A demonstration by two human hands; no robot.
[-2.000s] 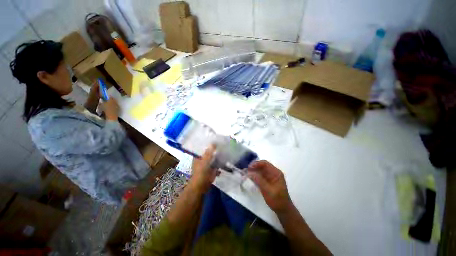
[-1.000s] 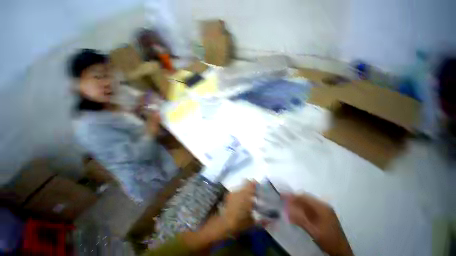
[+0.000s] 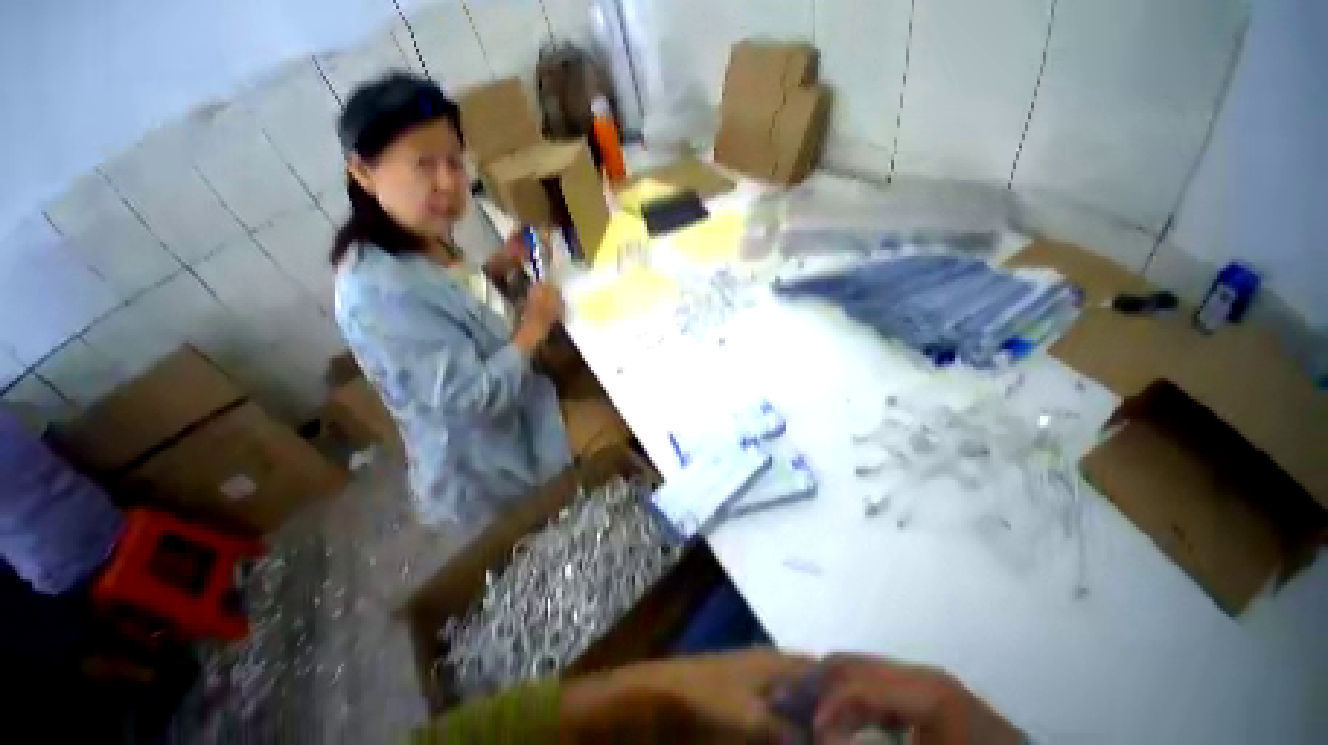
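Observation:
My left hand (image 3: 714,696) and my right hand (image 3: 906,702) are close together at the bottom edge, blurred and partly cut off. A small greyish thing (image 3: 794,700) shows between them, with my left hand closed around it. Its kind is unclear, and what my right fingers hold is hidden. White-and-blue retail boxes (image 3: 714,492) lie overlapping at the table's near edge. Loose white cables (image 3: 954,444) lie tangled on the white table (image 3: 932,590).
The bulk carton (image 3: 425,640) full of coiled cables (image 3: 561,590) stands below the table edge. A person (image 3: 437,364) works at left. Flat retail boxes (image 3: 947,303) lie fanned at the back. An open brown carton (image 3: 1187,502) is at right, an orange stool (image 3: 175,575) at far left.
The view has turned left. The blue-and-white boxes earlier held in my hands now lie on the table. My hands have moved down to the bottom edge. The other person's head has turned toward me.

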